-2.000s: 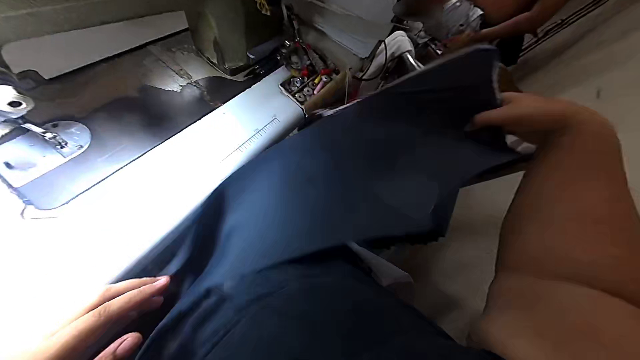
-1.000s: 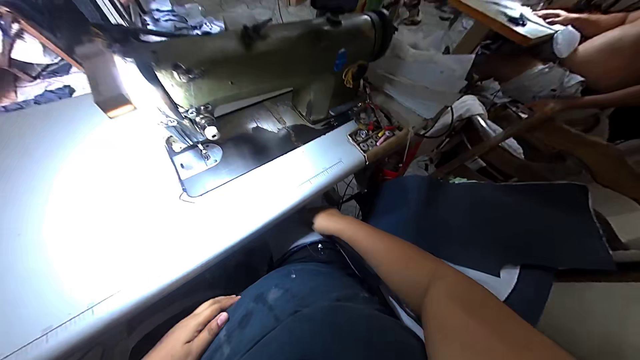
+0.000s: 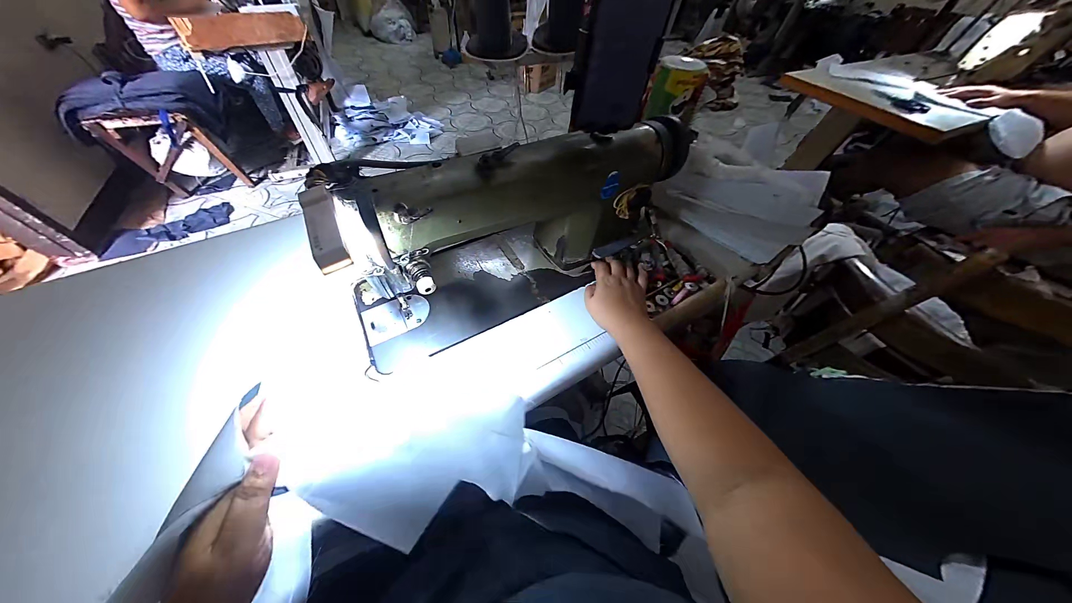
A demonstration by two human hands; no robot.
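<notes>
My left hand (image 3: 230, 519), at the lower left, grips a piece of white and dark fabric (image 3: 197, 477) between thumb and fingers. White fabric (image 3: 419, 477) spreads over the near table edge and my lap. My right hand (image 3: 618, 293) reaches to the right end of the machine bed, its fingers at the edge of a tray of thread spools and small tools (image 3: 682, 289); what they touch or hold is hidden. A green industrial sewing machine (image 3: 502, 188) stands behind, its lamp lit beside the needle (image 3: 406, 308). Dark navy fabric (image 3: 904, 444) lies at the right.
The white sewing table (image 3: 126, 360) extends left. Thread cones (image 3: 494, 29) stand behind the machine. Wooden frames (image 3: 896, 310) and draped cloth are at the right. A person's arm rests on another table (image 3: 888, 100) at upper right; another person is at upper left.
My right hand has moved from beside my lap to the spool tray. My left hand has come up holding fabric, and white fabric now lies over the table edge. The view has shifted.
</notes>
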